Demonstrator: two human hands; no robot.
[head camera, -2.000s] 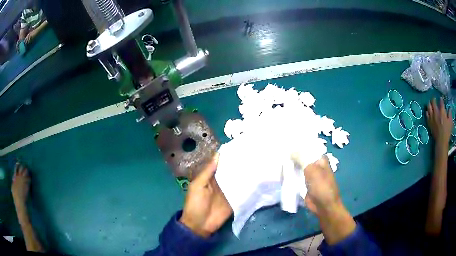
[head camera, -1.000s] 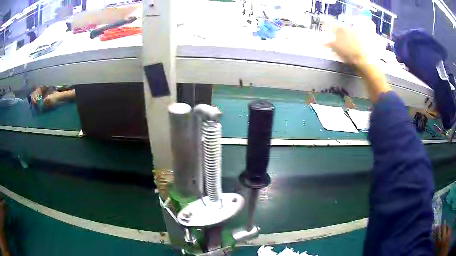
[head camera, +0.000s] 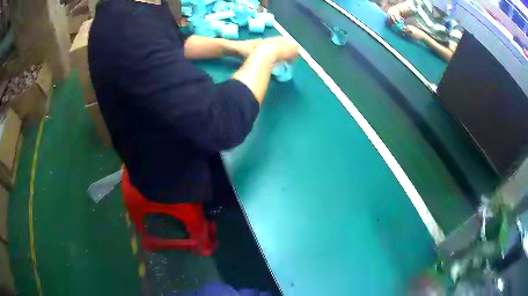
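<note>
Neither of my hands can be made out in this view. A patch of blue cloth (head camera: 223, 290) shows at the bottom edge, with no hand visible on it. The green-teal bench top (head camera: 324, 191) lies nearest in front of me. The arbor press (head camera: 492, 248) is blurred and cut off at the lower right. A reddish-brown blur beside it may be its base plate. At the upper end of the bench, a co-worker's hands (head camera: 269, 51) are at a teal housing (head camera: 283, 71).
Many teal housings (head camera: 223, 20) lie beyond the co-worker, who sits on a red stool (head camera: 168, 225). One housing (head camera: 338, 37) is on the dark green conveyor (head camera: 393, 110). Another person (head camera: 431, 26) is across it. Cardboard boxes (head camera: 29, 98) stand at the left. A dark panel (head camera: 492, 104) is at the right.
The view has swung left and down from the overhead shelf to the neighbouring co-worker. My raised right arm and the white impellers have left the picture. The press has moved to the lower right.
</note>
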